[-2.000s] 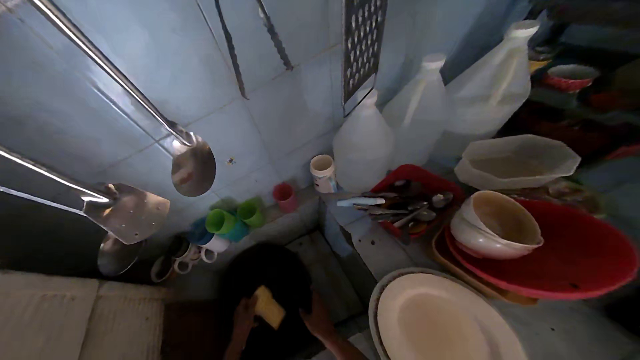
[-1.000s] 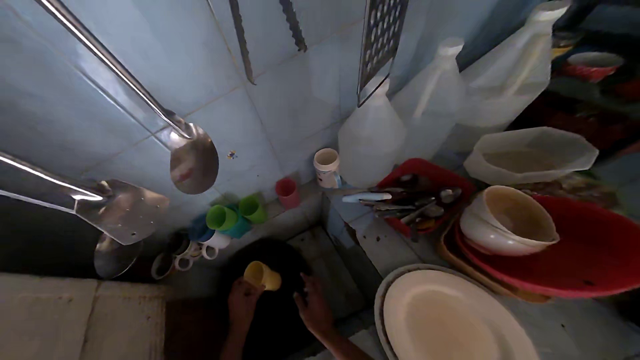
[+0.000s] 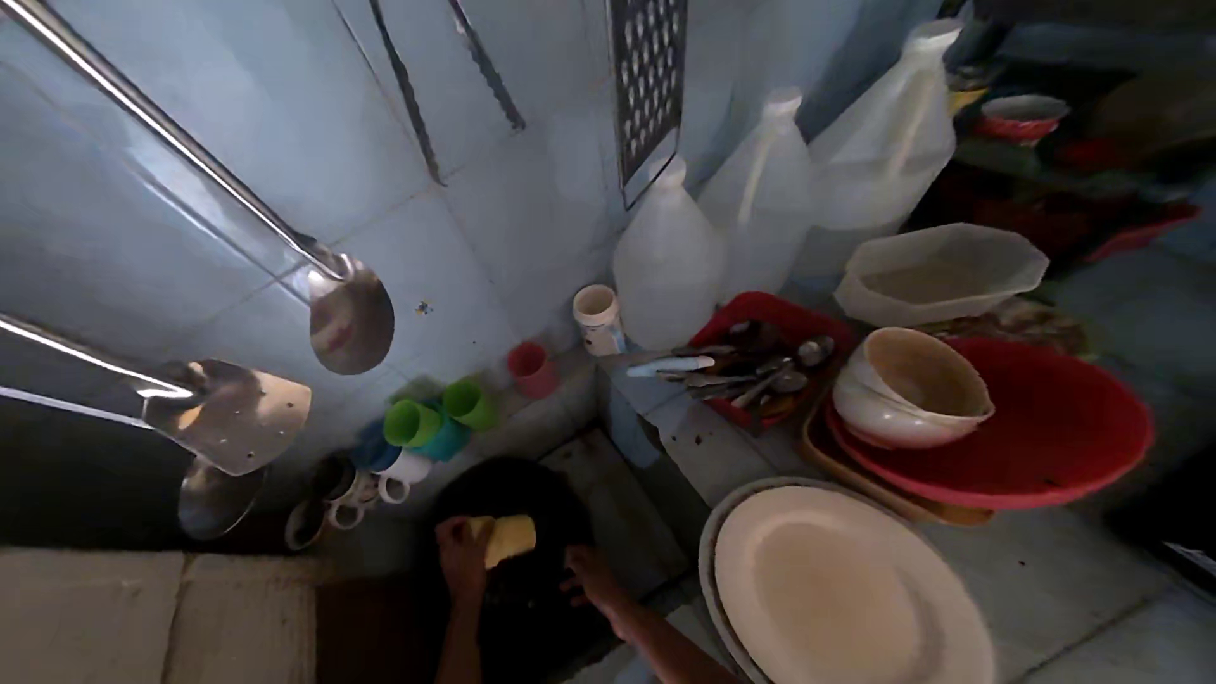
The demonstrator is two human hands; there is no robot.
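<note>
My left hand (image 3: 463, 554) is closed around a yellow cup (image 3: 510, 540), which lies on its side in the air above a dark round basin (image 3: 518, 484). To the right of the cup, my right hand (image 3: 591, 577) is over the basin's right part with its fingers bent and apart, and no object shows in it. Green plastic cups (image 3: 411, 423), a pink cup (image 3: 531, 369) and several mugs (image 3: 393, 488) stand along the wall behind the basin. The basin's inside is too dark to make out.
Stacked plates (image 3: 845, 589) lie on the tiled counter at right, near a red cutlery basket (image 3: 760, 309), bowls (image 3: 910, 389) on a red tray (image 3: 1064, 418) and plastic jugs (image 3: 668, 266). A metal ladle (image 3: 351, 318), a slotted turner (image 3: 233, 413) and a grater (image 3: 649, 85) hang at the wall.
In the oldest frame the yellow thing was lower and tilted between my hands. My left hand now holds the cup sideways, its outer end pointing right, with my right hand apart from it.
</note>
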